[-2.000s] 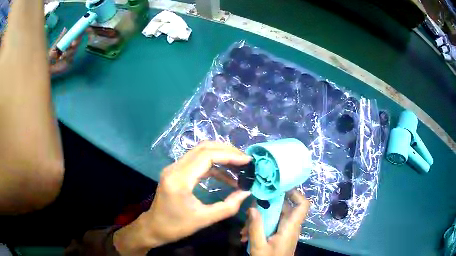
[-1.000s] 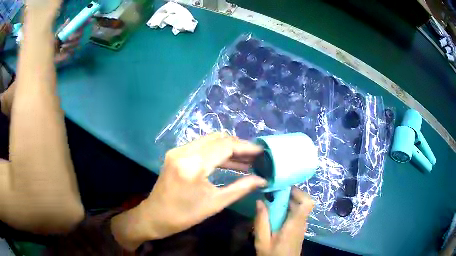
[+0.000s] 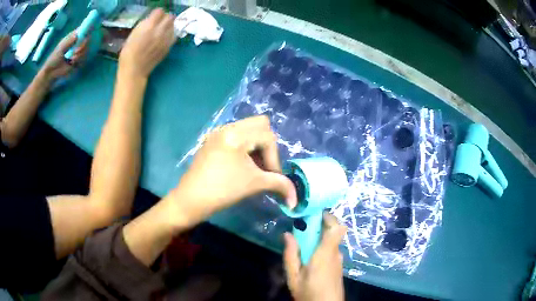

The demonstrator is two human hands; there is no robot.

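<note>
A teal handheld fan body [image 3: 324, 181] is held upright over the near edge of the parts tray, its open end facing left. My right hand [image 3: 320, 264] is closed around its handle from below. My left hand [image 3: 229, 167] is at the open end, with thumb and fingers at the rim. A black round insert [image 3: 298, 189] shows inside the opening, partly hidden by my left thumb. Whether my fingers still grip the insert cannot be told. The parts tray [image 3: 305, 97] holds rows of dark round parts under shiny clear film.
Two teal fan bodies [image 3: 473, 157] lie at the right. A crumpled white cloth [image 3: 200, 25] lies by the metal post [image 3: 241, 7]. At left, a neighbour's bare arm [image 3: 120, 129] reaches over the bench, and another hand [image 3: 64, 59] holds a teal fan. A pale rail [image 3: 358, 50] runs behind.
The black insert has gone from my left fingertips into the fan opening, and my left thumb now presses at the rim. The neighbour's arm has moved right, its hand now near the white cloth.
</note>
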